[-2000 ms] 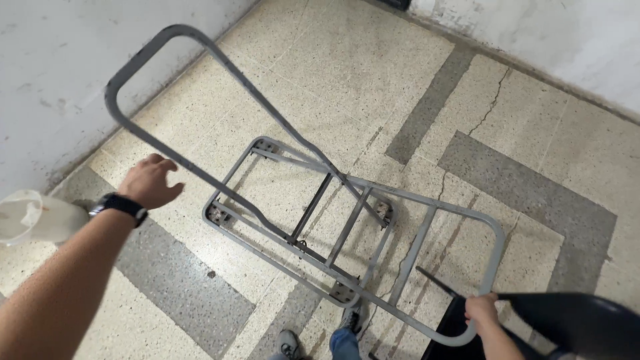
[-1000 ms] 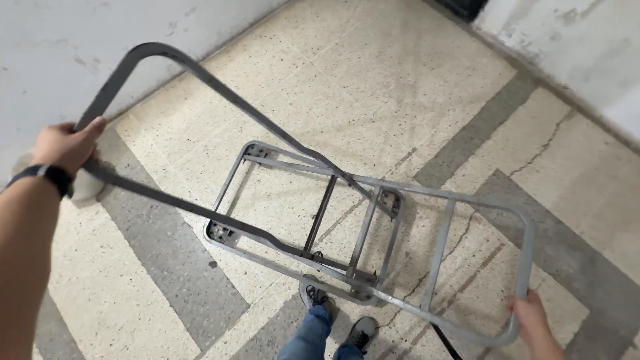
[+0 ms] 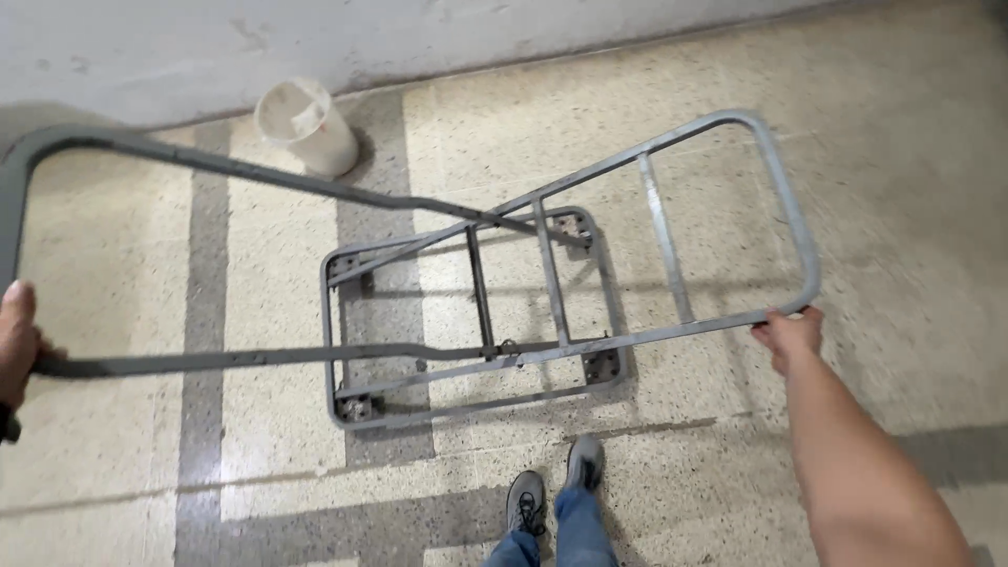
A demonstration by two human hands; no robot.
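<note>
A grey tubular metal frame (image 3: 551,285), like a folding cart's, stands on the floor, its two U-shaped arms crossing above a rounded rectangular base (image 3: 472,408). My left hand (image 3: 20,339), partly cut off by the left edge, grips the lower corner of the left arm (image 3: 236,361). Wrapped around the lower corner of the right, cross-barred arm (image 3: 787,201) is my right hand (image 3: 790,335). Perforated plates sit at the base's corners; whether wheels lie beneath them, I cannot tell.
A whitish plastic bucket (image 3: 307,130) stands by the wall (image 3: 472,35), behind the frame's left arm. My two shoes (image 3: 526,504) are on the speckled floor just in front of the base. Darker tile bands cross the floor.
My left hand was open beside the left arm two seconds ago and closed on it by one second ago. The view has turned left, bringing the bucket into fuller sight.
</note>
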